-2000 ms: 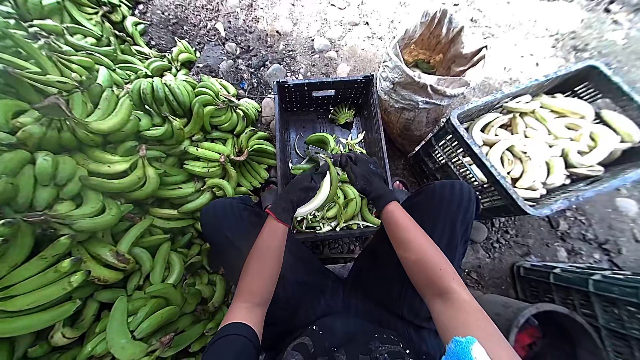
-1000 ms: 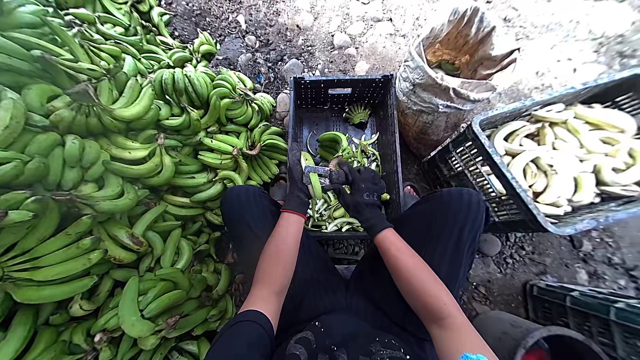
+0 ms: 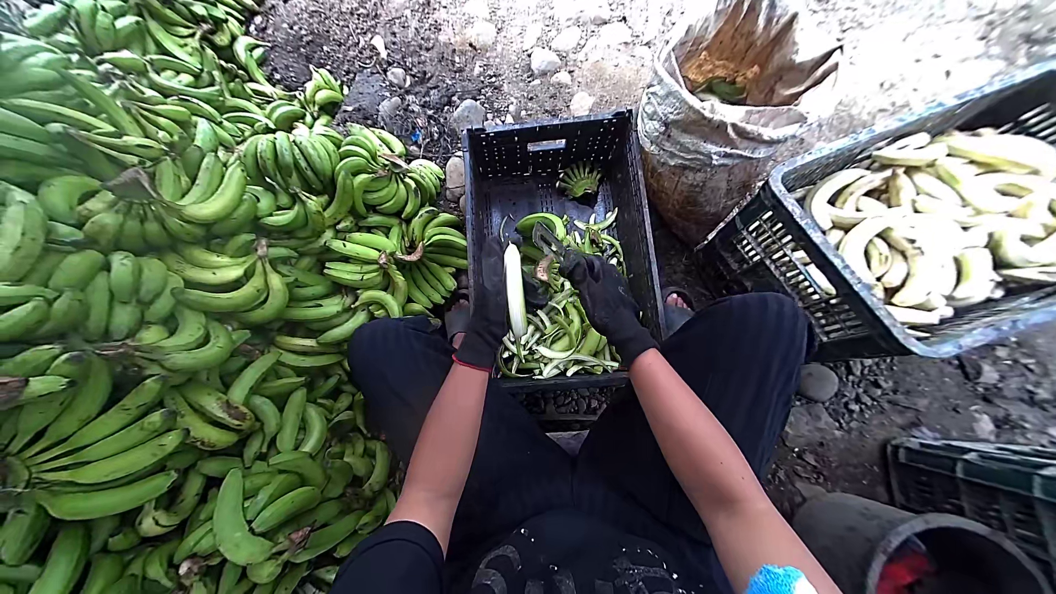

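Note:
My left hand (image 3: 488, 297), in a black glove, holds a pale peeled plantain (image 3: 515, 290) upright along the left side of the black plastic crate (image 3: 648, 272). In my gloved right hand (image 3: 601, 295) is a peeler-like tool (image 3: 548, 241), its head pointing up and left; its exact kind is hard to tell. Green peel strips (image 3: 569, 338) lie beneath both hands in the crate. Green plantains (image 3: 540, 221) show just beyond my hands, and a cut green bunch stem (image 3: 580, 180) rests near the crate's far end.
Green plantain bunches (image 3: 223, 280) are heaped on the left. A worn sack (image 3: 693, 140) stands behind right. Peeled plantains (image 3: 916, 223) fill a crate (image 3: 833, 289) at right. A bucket (image 3: 891, 536) and another crate (image 3: 973, 478) are at lower right; stones (image 3: 469, 115) lie on the ground.
A second ago my hands were close together over a plantain with green skin showing; now they are apart, and the plantain in my left hand shows pale flesh.

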